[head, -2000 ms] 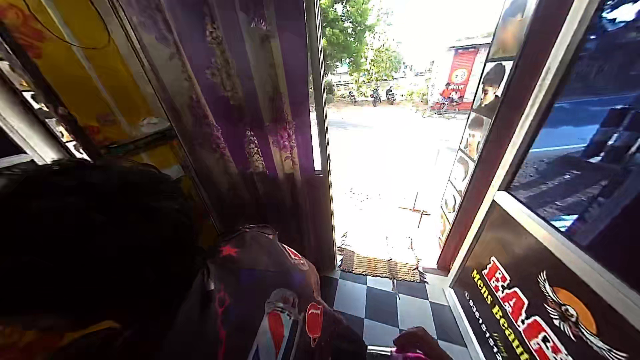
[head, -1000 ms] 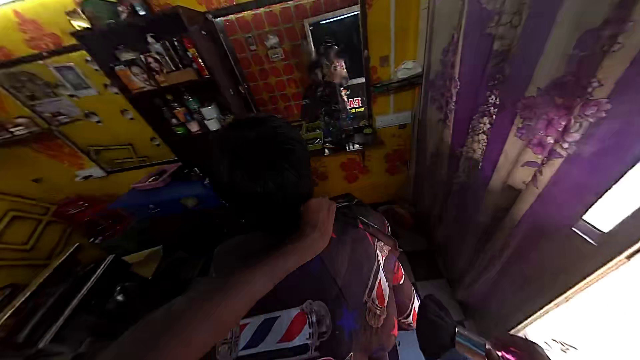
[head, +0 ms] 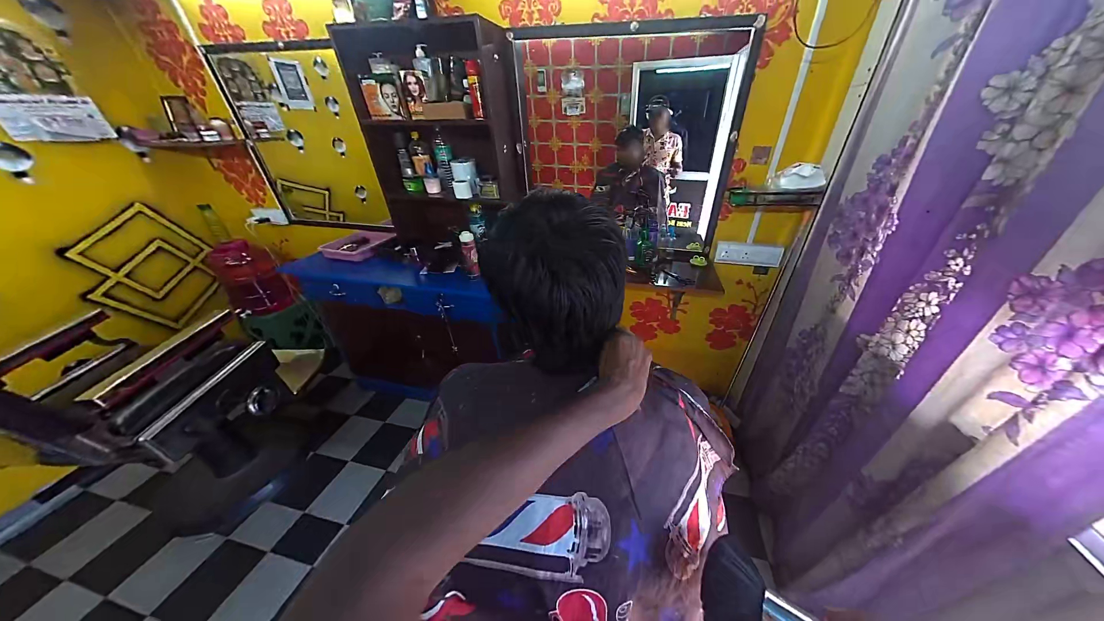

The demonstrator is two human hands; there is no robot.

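A seated person with short black hair point(head: 556, 272) has their back to me. A dark barber's cape point(head: 535, 431) with bottle and red prints covers the shoulders. My left arm reaches up from the bottom, and my left hand point(head: 625, 366) is closed on the cape's neck edge, at the right side of the nape. My fingertips are partly hidden. My right hand is not plainly in view; only a sliver of something shows at the bottom edge, right of the cape, beside a pale blue-white strip point(head: 787, 606) that I cannot identify.
Ahead stand a blue-topped counter point(head: 388, 289) with a pink tray point(head: 355, 245), a dark shelf point(head: 431, 125) of bottles and a wall mirror point(head: 561, 103). A black salon chair point(head: 198, 397) is at left; a purple floral curtain point(head: 931, 345) hangs close at right.
The view has swung left from the doorway to the mirror and counter. My left hand, at the person's nape one second ago, is still there. A hand low in the oldest frame no longer shows plainly.
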